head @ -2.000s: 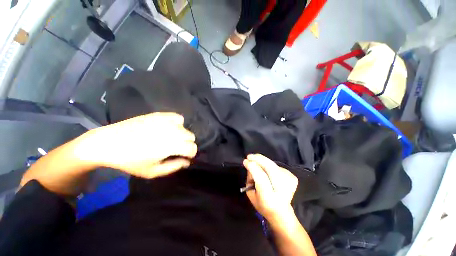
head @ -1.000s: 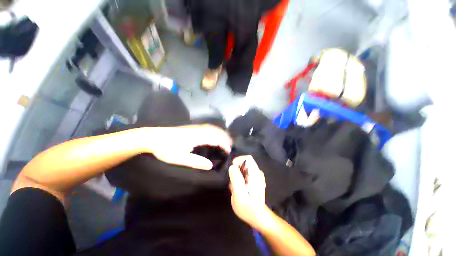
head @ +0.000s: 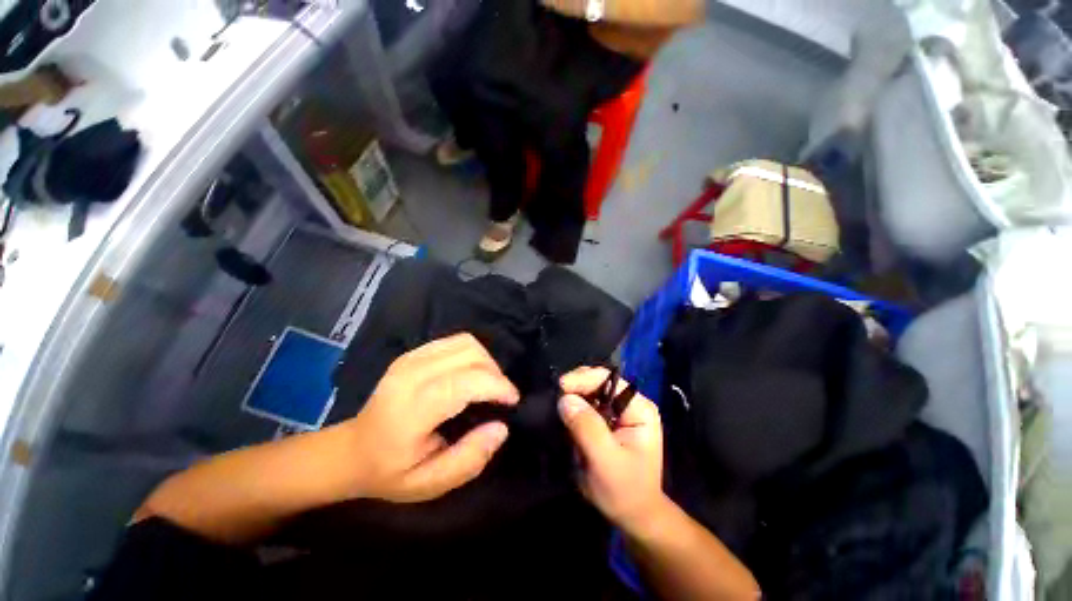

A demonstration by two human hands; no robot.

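Observation:
A black garment (head: 506, 308) lies over my lap. My left hand (head: 433, 420) is at its left part, fingers curled with black cloth between thumb and fingers. My right hand (head: 614, 444) is just to the right, thumb and index finger together at a dark fold of the cloth. A small dark tool, maybe thread snips (head: 612, 397), sits in my right fingers; its tips point up and its type is hard to tell. The cloth edge between the hands is too dark to make out.
A black garment pile (head: 799, 387) lies over a blue crate (head: 668, 308) at right. A white table (head: 176, 112) stands at left, a blue-topped pedal (head: 296, 376) below. A person (head: 517, 106) sits ahead on a red stool. A beige-cushioned seat (head: 770, 211) stands beyond the crate.
The view has shifted, showing more table and the person. The cloth has moved off toward my lap from the pile, and the crate's left side now shows. Both hands remain close together.

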